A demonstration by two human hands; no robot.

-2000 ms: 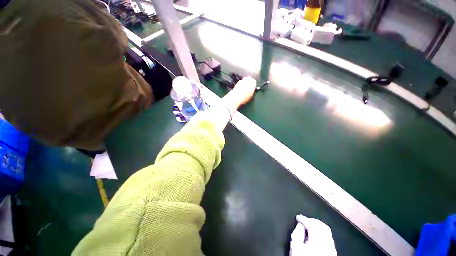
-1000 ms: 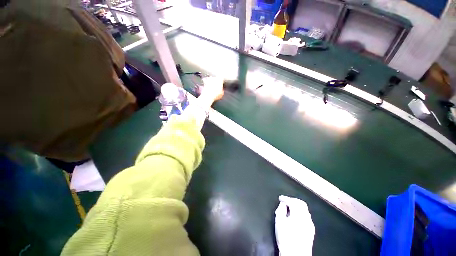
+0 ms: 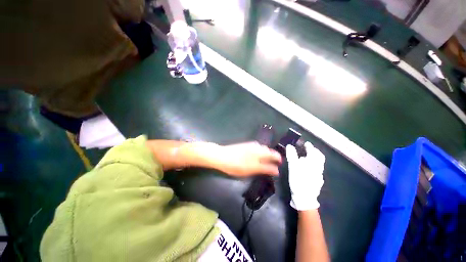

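My left hand (image 3: 251, 159) is bare and blurred. It lies across black power adapters on the dark green bench; whether it grips one cannot be told. One adapter (image 3: 265, 134) shows above the hand with its prongs pointing away from me. Another adapter (image 3: 259, 193) shows below it, with a thin black cord (image 3: 247, 220) running toward me. My right hand (image 3: 305, 176), in a white glove, has its fingertips closed on a black adapter (image 3: 290, 138) beside my left hand.
A clear bottle (image 3: 188, 53) stands at the left by the pale rail (image 3: 301, 118). A blue bin (image 3: 396, 204) with dark items is at the right. Beyond the rail is the glossy green belt (image 3: 327, 105); corded black parts (image 3: 360, 37) lie at its far edge. A person's brown-clothed back (image 3: 66, 51) is at upper left.
My left hand has come back from the belt to the bench in front of me, where adapters now show. My right hand, empty on the bench before, now holds an adapter. The view has shifted.
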